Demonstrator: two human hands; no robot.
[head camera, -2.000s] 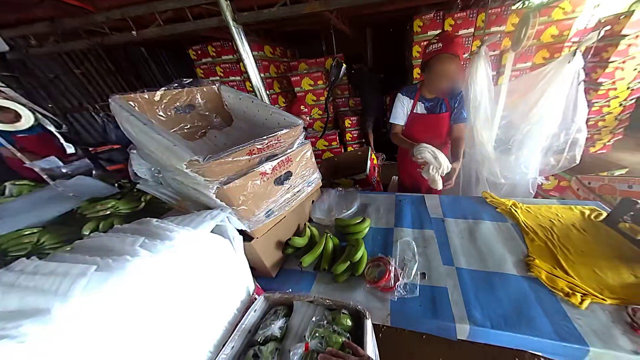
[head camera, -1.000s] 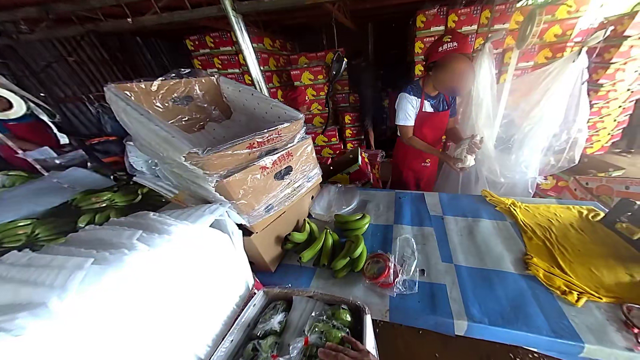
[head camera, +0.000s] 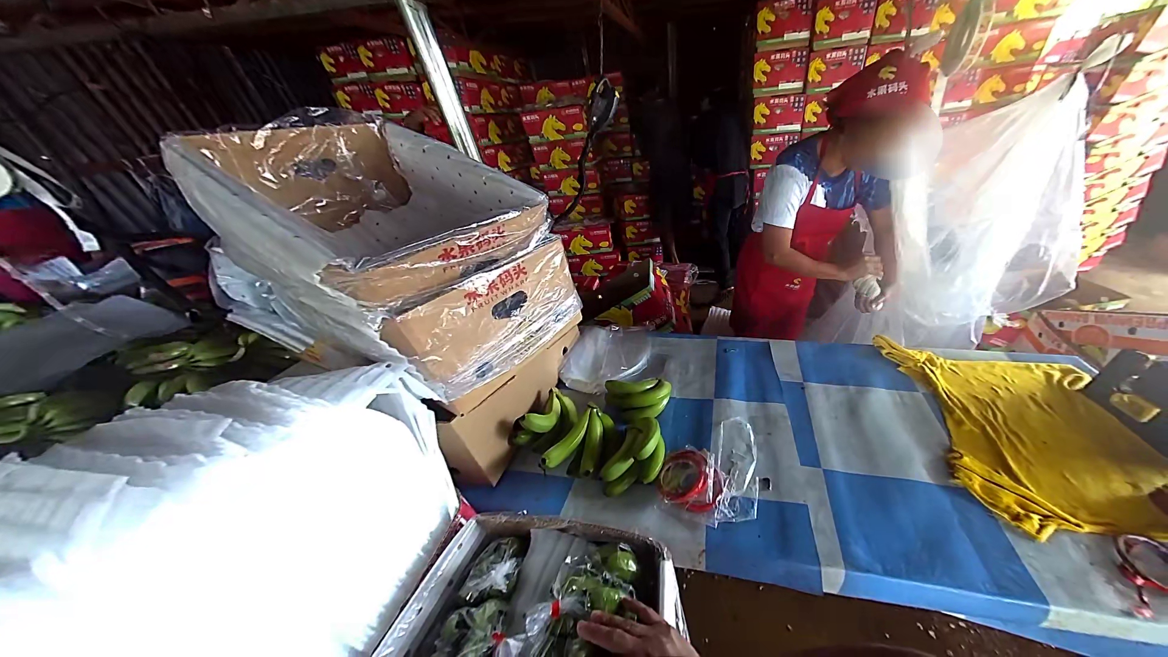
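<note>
At the bottom centre, one of my hands, which looks like my right hand (head camera: 639, 630), lies with spread fingers on bagged green bananas (head camera: 598, 584) inside an open carton (head camera: 669, 584). Whether its fingertips grip the plastic cannot be told. My left hand is out of the frame. White foam sheet (head camera: 538, 566) separates the bagged bunches, and red ties close some bags. Just beyond the carton, loose green banana bunches (head camera: 593, 438) rest on the blue and white table cover (head camera: 912, 511). A red roll of tape (head camera: 691, 479) with clear plastic lies to their right.
Stacked plastic-lined cartons (head camera: 493, 319) lean behind the bananas. White foam sheets (head camera: 228, 511) are piled at left. A yellow cloth (head camera: 1031, 438) lies on the table at right. Across it stands a person in a red apron (head camera: 785, 274), beside hanging clear plastic (head camera: 985, 210). Red printed cartons (head camera: 557, 137) line the back.
The person across the table has lowered the white material in their hands, which now looks more bunched. My hand stays at the carton of bagged bananas.
</note>
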